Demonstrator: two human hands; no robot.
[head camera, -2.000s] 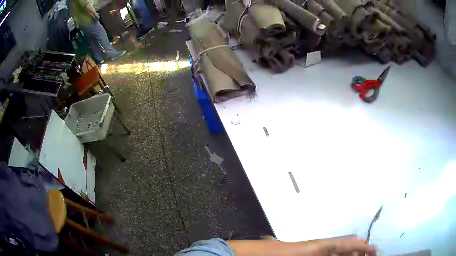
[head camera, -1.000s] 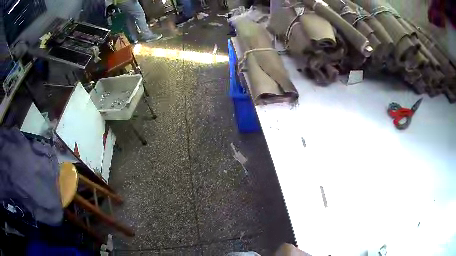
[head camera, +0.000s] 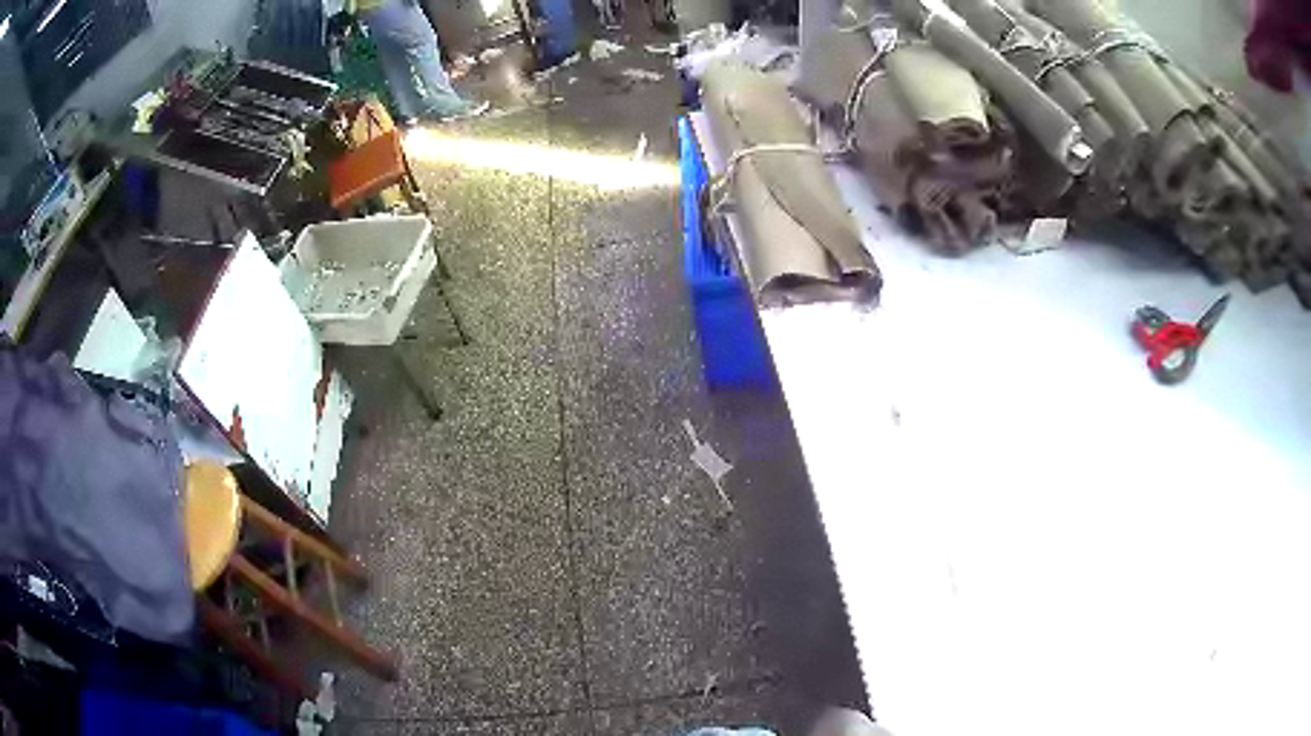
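A tied bundle (head camera: 791, 216) of grey-brown cloth lies at the table's far left corner, with a pale strip round its middle. More tied bundles (head camera: 920, 108) are heaped along the far edge. A small white paper slip (head camera: 1038, 235) lies in front of them. Red-handled shears (head camera: 1176, 342) lie on the white table (head camera: 1006, 532) at the right. Only a sliver of sleeve and a blurred skin-coloured patch show at the bottom edge. Neither my left hand nor my right hand can be made out.
A blue bin (head camera: 736, 334) stands beside the table's left edge. The speckled floor has scraps on it. At left are a white bin (head camera: 360, 288), a white-topped surface (head camera: 259, 360) and a wooden stool (head camera: 213, 521). A person's legs (head camera: 410, 58) show at the back.
The view has swung left, so the table and bundles sit further right. The forearm and hand seen two seconds ago have left the picture. The longer grey strip on the table no longer shows.
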